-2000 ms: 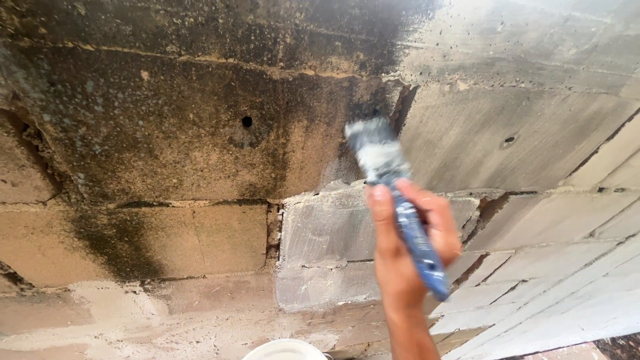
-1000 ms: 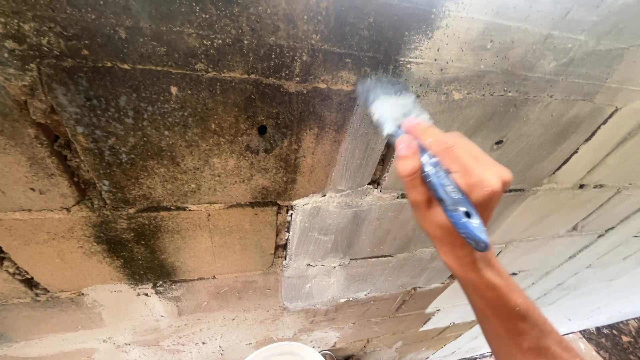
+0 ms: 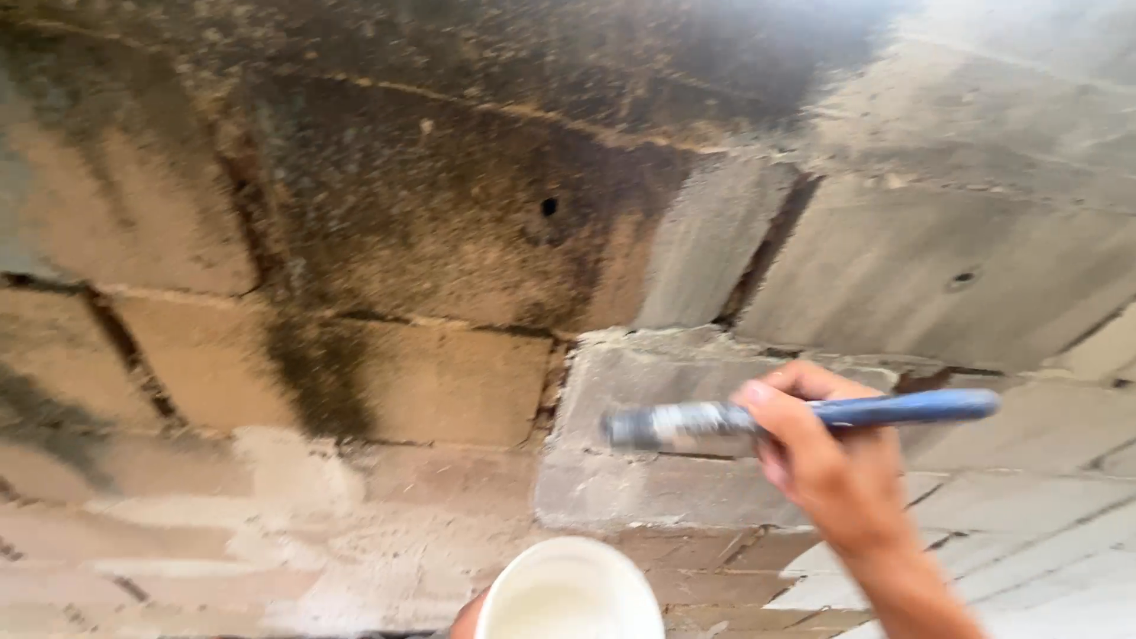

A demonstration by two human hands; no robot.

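Observation:
My right hand (image 3: 825,444) is closed around a paintbrush (image 3: 905,407) with a blue handle and whitish paint on its ferrule. The brush lies nearly level, its blurred bristles pointing left in front of a grey-coated block; whether they touch it I cannot tell. At the bottom, part of my left hand (image 3: 469,616) shows against the side of a white plastic bucket (image 3: 652,603) with pale liquid in it. Most of that hand is hidden. The block wall (image 3: 479,382) is tan with dark stains at left and coated grey at right.
Open, rough joints (image 3: 772,244) run between the blocks. Small round holes (image 3: 548,207) pit the wall. White coating (image 3: 1047,515) covers the lower right, and pale smears (image 3: 297,479) mark the lower left.
My right hand and the brush have moved down from the upper joint, and the brush has turned from slanted to nearly level. A grey-coated strip now shows beside the dark block. More of the bucket is visible.

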